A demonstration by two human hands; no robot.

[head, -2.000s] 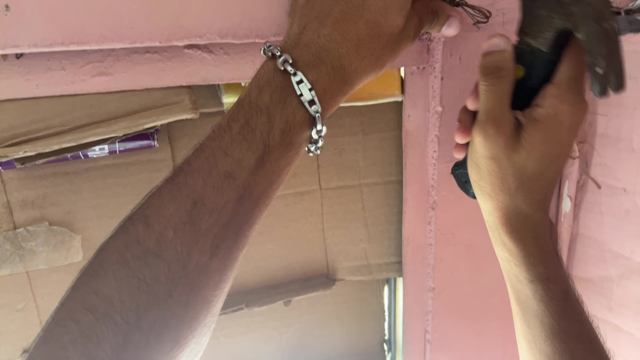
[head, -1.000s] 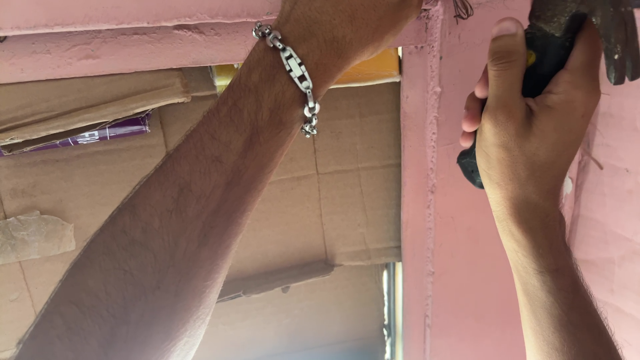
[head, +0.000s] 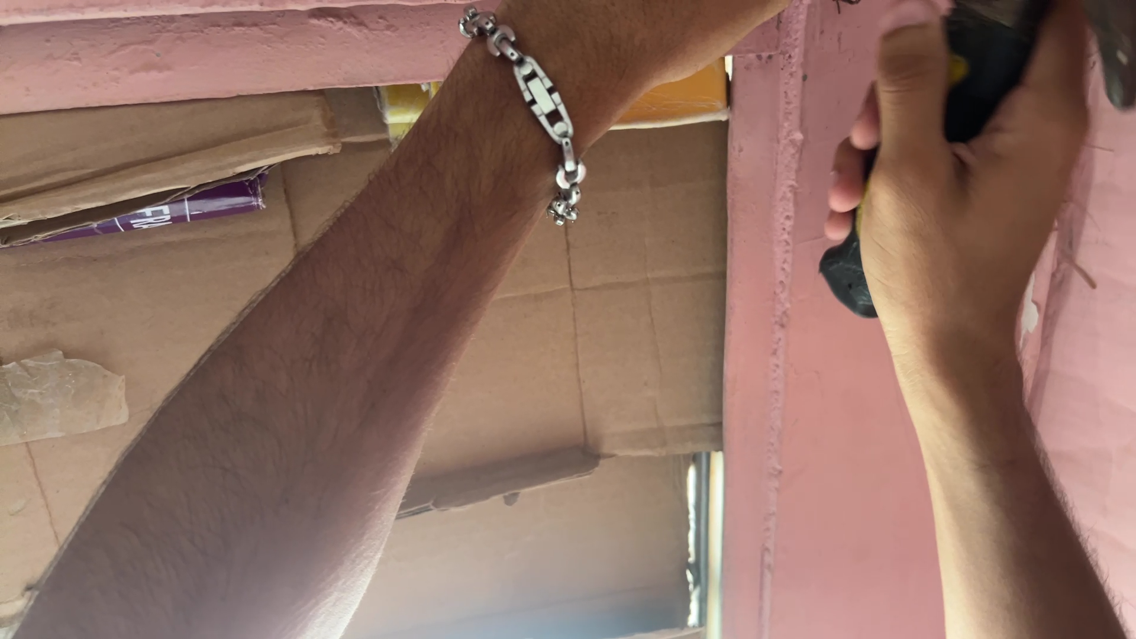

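Observation:
My left hand (head: 710,27) reaches up past the top edge, so only its heel and wrist show and its fingers are hidden. A silver chain bracelet (head: 541,98) hangs around that wrist. On the right, my right hand (head: 967,186) is closed around the black grip of what looks like a claw hammer (head: 852,280), its thumb along the handle. The dark metal head (head: 1109,53) is partly cut off at the top right. A bit of thin dark wire (head: 845,3) shows at the top edge between the hands.
A pink painted post (head: 763,355) with a rough seam runs down beside a pink panel (head: 852,497). Pink rails (head: 222,53) cross the upper left. Behind my left arm are creased cardboard sheets (head: 639,355), a purple printed strip (head: 204,202) and a piece of tape (head: 62,399).
My left hand, with fingers partly visible at the top two seconds ago, is now mostly out of view. The tool's head has also moved farther past the top edge. The right hand keeps its hold.

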